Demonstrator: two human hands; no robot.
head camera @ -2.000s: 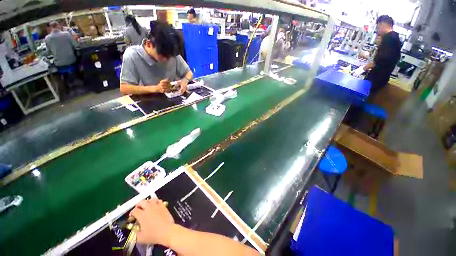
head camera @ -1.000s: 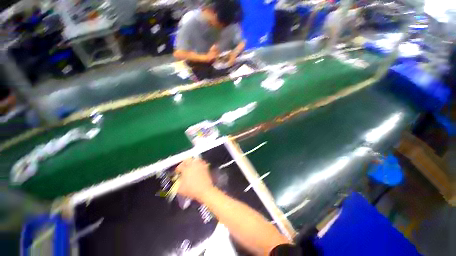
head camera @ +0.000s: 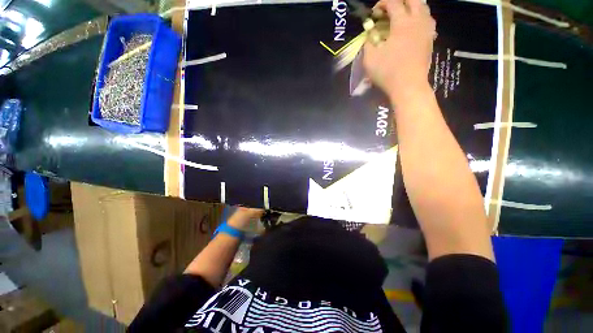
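The black printed mat (head camera: 273, 97) lies on the bench in front of me. My right hand (head camera: 402, 49) is over its far right part, closed around cutters with cream-yellow handles (head camera: 350, 52); the handles stick out to the left and the fingers hide much of the tool. A pale, shiny piece (head camera: 357, 77) shows just below the hand; I cannot tell what it is. My left hand (head camera: 250, 220) is low at the bench's near edge, partly hidden and blurred, beside dark material. Its fingers and anything in them cannot be made out.
A blue bin (head camera: 151, 84) of thin silvery pieces, with a pale stick across them, stands left of the mat. White tape strips (head camera: 506, 125) lie on the mat's edges and the bench. A brown carton (head camera: 107, 247) stands below left, and a blue surface (head camera: 530, 279) below right.
The view has swung down and left onto the mat and bin; the belt's boards and the other people have left view. My left forearm now shows. My right hand still holds the cutters.
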